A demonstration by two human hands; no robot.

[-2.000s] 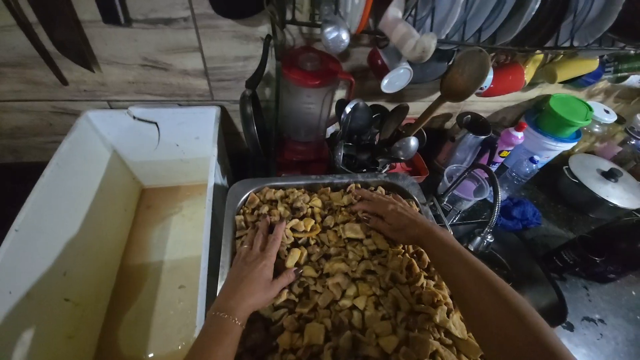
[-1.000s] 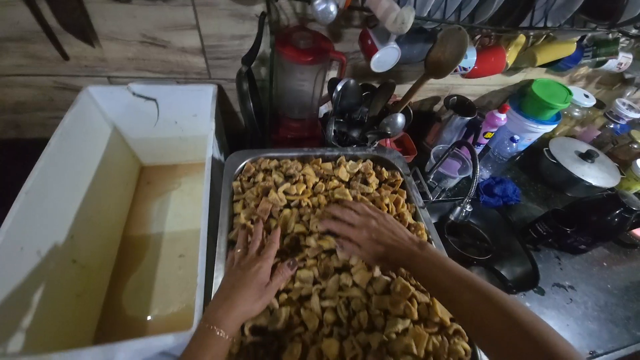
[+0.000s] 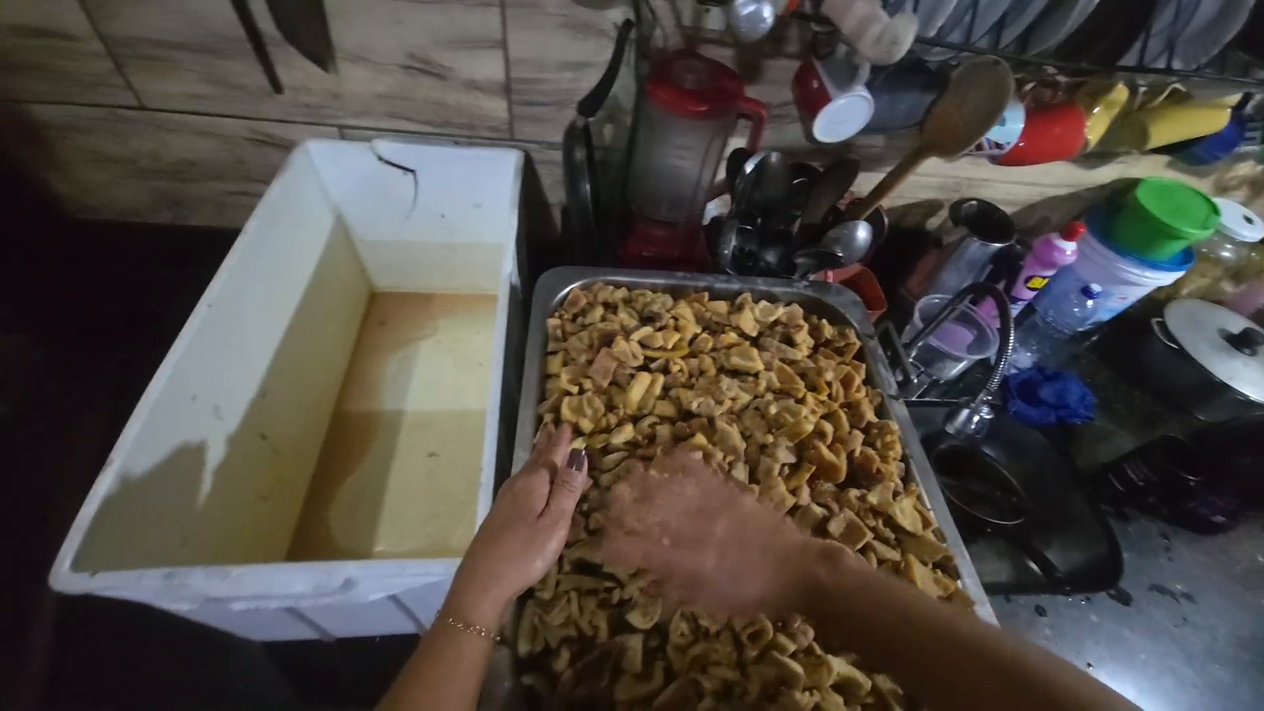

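Observation:
A large metal tray point(image 3: 541, 326) is heaped with small brownish-yellow food pieces point(image 3: 731, 395), perhaps cooked meat or rind; their exact kind cannot be told. My left hand point(image 3: 528, 513), with a bracelet at its wrist, rests at the tray's left side, its fingertips on the pieces near the rim. Over the middle of the heap, my right hand point(image 3: 691, 533) is blurred by motion, low against the pieces. Its fingers are too blurred to show whether anything is between them. Left of the tray stands a deep white foam box point(image 3: 276, 346) with a cracked far wall and a shallow, yellowish liquid at its bottom.
Behind the tray stand a red-lidded blender point(image 3: 681, 148) and a holder of spoons and ladles point(image 3: 790, 207). To the right are a sink faucet point(image 3: 997, 346), a black pan point(image 3: 1017, 504), bottles, a green bowl point(image 3: 1165, 219) and a lidded pot point(image 3: 1220, 346). Mugs hang above.
My right hand has moved from the far right part of the heap toward the near middle, closer to my left hand. My left hand has shifted to the tray's left rim.

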